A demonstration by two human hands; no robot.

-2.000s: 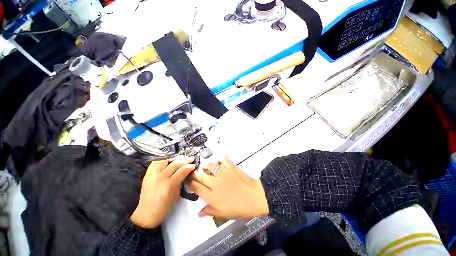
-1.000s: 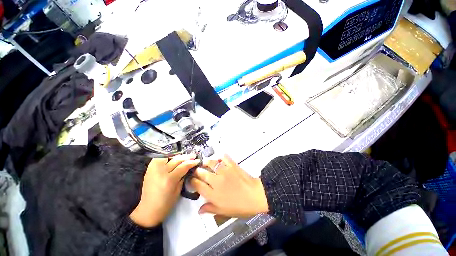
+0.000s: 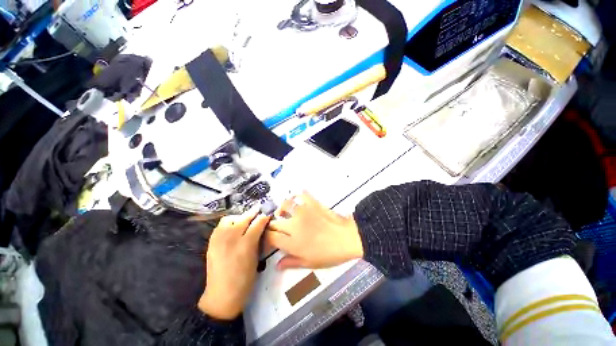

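Dark garment cloth [image 3: 128, 270] lies bunched left of the needle area and hangs over the table front. My left hand [image 3: 233, 260] lies at the cloth's right edge, fingertips pinched together beside the presser foot area [image 3: 260, 196]. My right hand [image 3: 311, 233] is against my left fingertips, its fingers bent down at the same spot. Only a little dark cloth shows between and below the hands; the edge under the fingers is hidden. The white sewing machine head [image 3: 304, 61] with its blue stripe stands behind the hands.
A phone [image 3: 334, 137], an orange-red and yellow item [image 3: 371, 122] and a plastic-covered tray [image 3: 476, 121] lie right of the needle. A black band [image 3: 236, 108] drapes over the machine. More dark cloth [image 3: 57, 152] is heaped at left. A blue crate [image 3: 598, 246] is at right.
The view has shifted, so the machine sits further left. My hands are closer together at the needle area. Less dark cloth shows between them, and a brown rectangle on the table is more exposed.
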